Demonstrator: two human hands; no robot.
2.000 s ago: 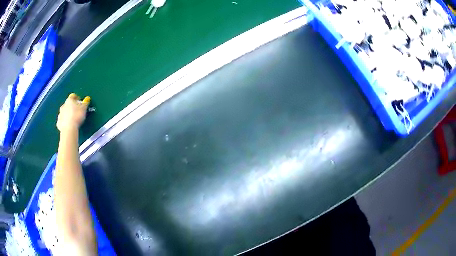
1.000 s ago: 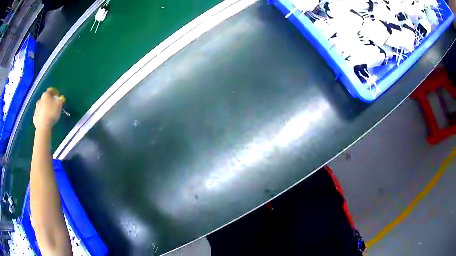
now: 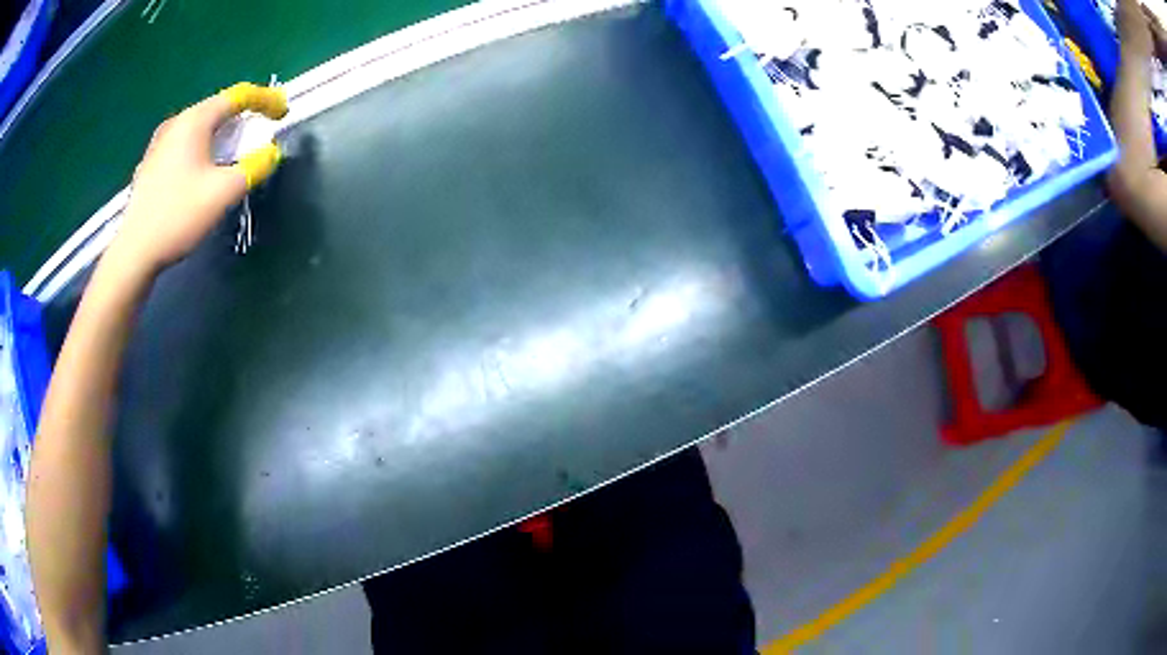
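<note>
My left hand (image 3: 192, 173) is above the edge rail at the upper left, with yellow finger cots on thumb and index finger. It grips a white wired unit (image 3: 251, 133) between them. Thin white lead wires stick out below the thumb and a short one above the index finger. The rest of the unit is hidden by the fingers. My right hand is not in view.
The right bin (image 3: 809, 211) is blue and heaped with white units. The left bin (image 3: 28, 335) is cut off at the left edge. The green conveyor belt (image 3: 275, 41) lies beyond the edge rail (image 3: 422, 51). Another person's arm (image 3: 1139, 166) is at the far right, above a red stool (image 3: 1065, 407).
My left hand has come back from over the belt towards the bench with the unit in its fingers. The view has shifted, and another person's arm now shows at the right.
</note>
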